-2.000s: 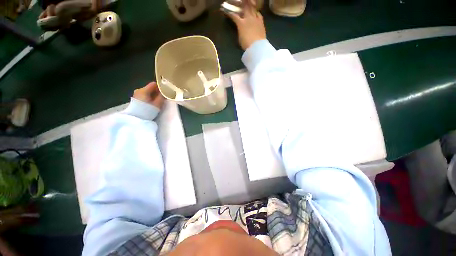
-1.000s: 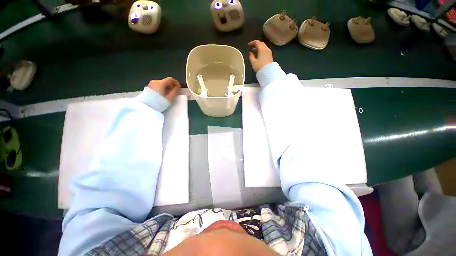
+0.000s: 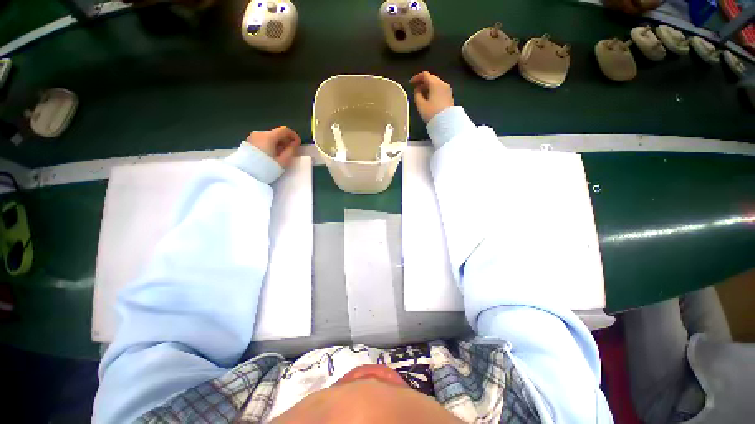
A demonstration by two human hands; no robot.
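Note:
A cream cup-shaped housing (image 3: 361,172) stands open side up in front of me, at the belt's pale edge rail. Two white posts show inside it. My left hand (image 3: 276,144) rests left of the housing, fingers loosely curled, holding nothing that I can see. My right hand (image 3: 431,95) is right of the housing over the belt, fingers loosely bent, with nothing visible in it. Neither hand clearly touches the housing. Two face covers lie beyond it, one at the upper left (image 3: 270,29) and one above the housing (image 3: 406,29).
Several covers lie underside up on the dark green belt at right, including one near my right hand (image 3: 490,52). Another cover (image 3: 55,113) lies at far left. White pads (image 3: 571,224) lie under my forearms. A green fan (image 3: 15,238) is at the left edge. Another person's legs (image 3: 658,352) show at lower right.
The right hand has come back from the far covers to beside the housing and no longer holds the pale item. The covers on the belt have shifted right since the last frame.

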